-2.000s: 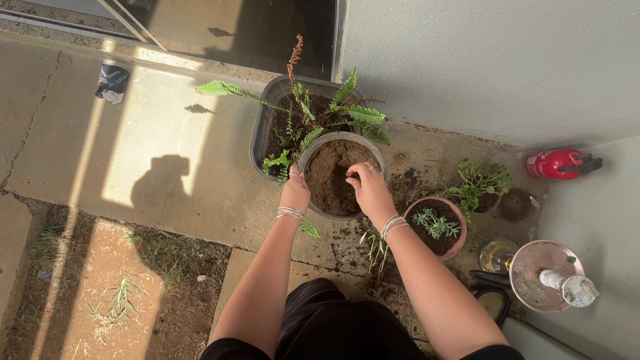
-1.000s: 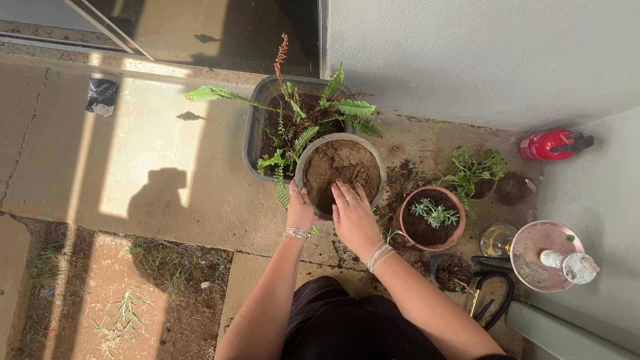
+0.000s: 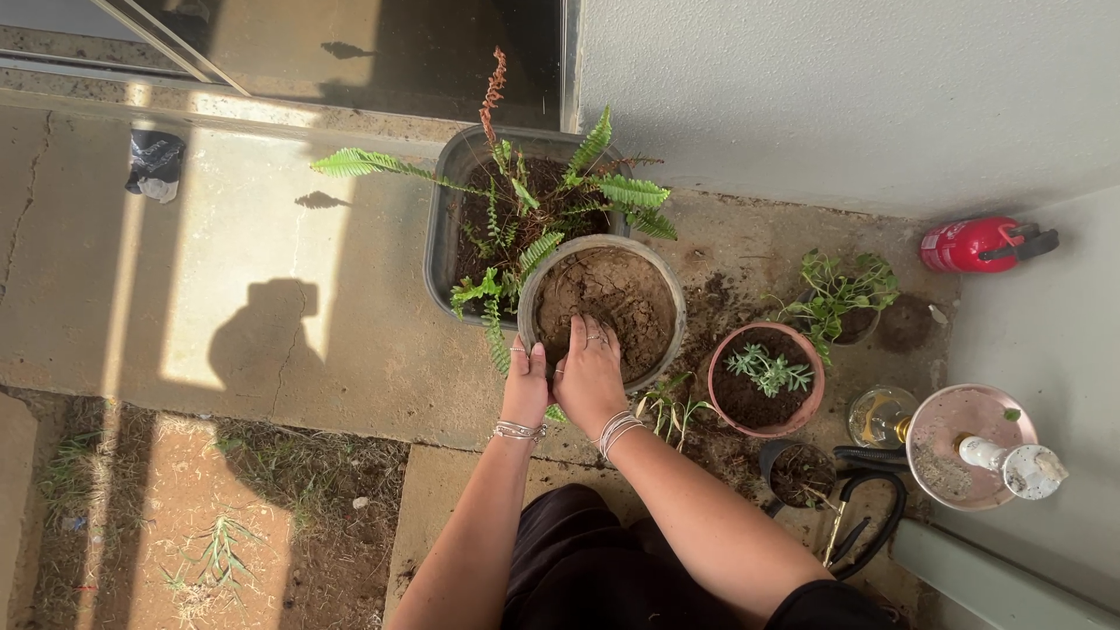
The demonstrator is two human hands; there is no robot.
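Observation:
A round grey pot [image 3: 671,337] full of brown soil [image 3: 612,293] stands in front of a dark rectangular planter [image 3: 440,229] with a fern [image 3: 626,191]. My left hand [image 3: 525,385] grips the pot's near left rim, thumb and fingers around it. My right hand [image 3: 588,372] lies just beside it, fingers reaching over the rim onto the soil near the pot's front; its fingertips touch the soil and it grasps nothing I can make out. To the right sits a terracotta-coloured pot [image 3: 715,385] with a small succulent [image 3: 768,369].
A leafy potted plant [image 3: 840,293] and a red fire extinguisher [image 3: 976,245] stand near the wall. A hookah [image 3: 971,446] with a pink tray and black hose [image 3: 897,525] is at right. A small dark pot [image 3: 801,474] stands near my right forearm. Soil is scattered between the pots.
My right hand has gone from the middle of the pot's soil to its near edge, beside my left hand. The soil surface looks more levelled than in the earliest frame.

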